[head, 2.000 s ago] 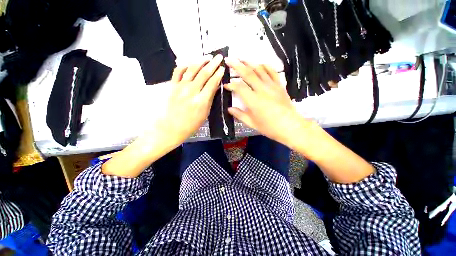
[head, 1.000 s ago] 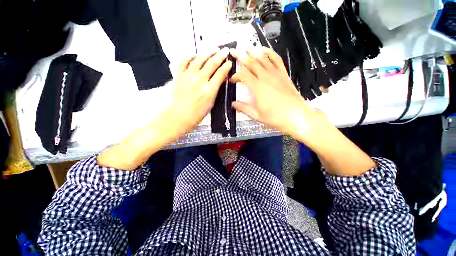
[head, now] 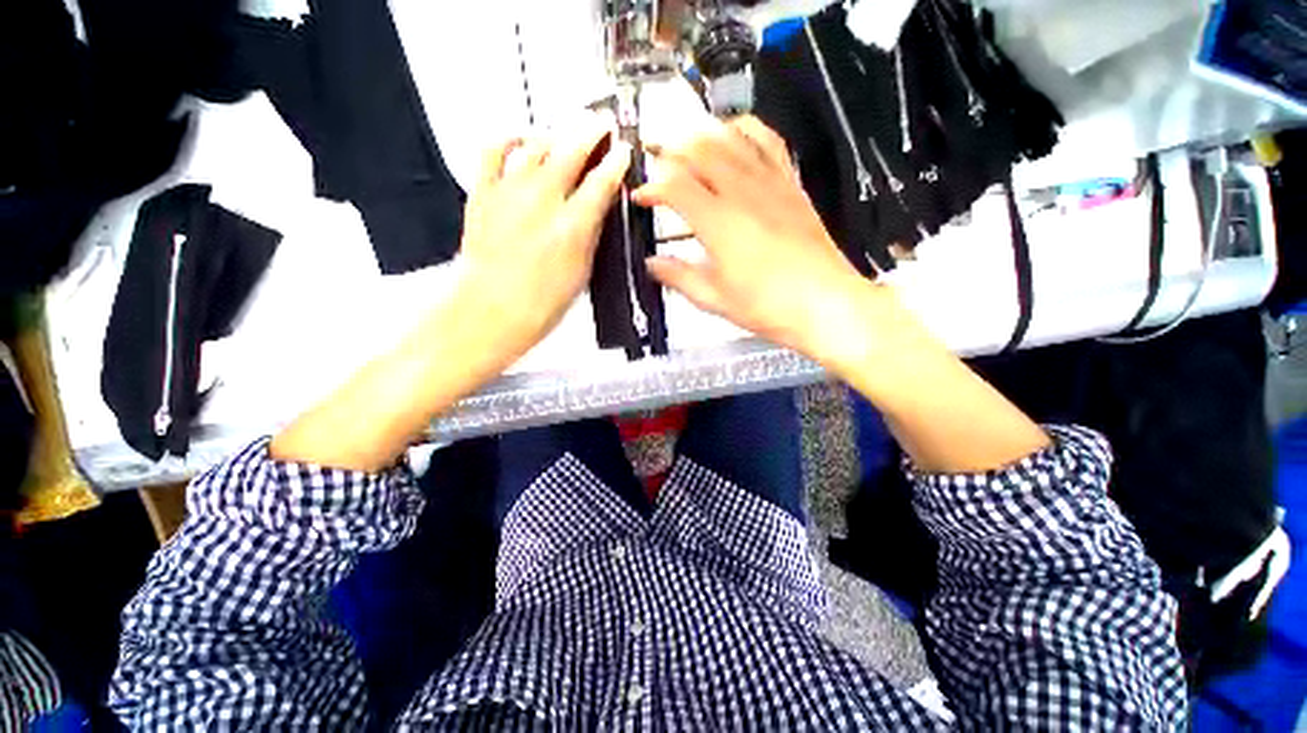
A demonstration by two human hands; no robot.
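Observation:
A black fabric piece with a silver-toothed zipper (head: 628, 279) lies lengthwise on the white table, its upper end at the presser foot (head: 626, 103) of the sewing machine. My left hand (head: 538, 244) lies flat along its left edge, fingertips near the foot. My right hand (head: 753, 222) rests on its right edge, fingers spread and partly bent. The fingers press on the piece from both sides; its lower end with the slider shows below them, near the table edge.
A sewn zipper piece (head: 172, 322) lies at the left table edge. Black cut panels (head: 366, 129) lie behind my left hand. A zipper bunch (head: 896, 115) fans out right of the needle. Black straps (head: 1021, 265) hang over the right front edge. A ruler strip (head: 602, 392) runs along the front.
The zipper piece has moved up toward the presser foot, both hands with it. The view has shifted, so more of the machine's foot and the front ruler strip shows.

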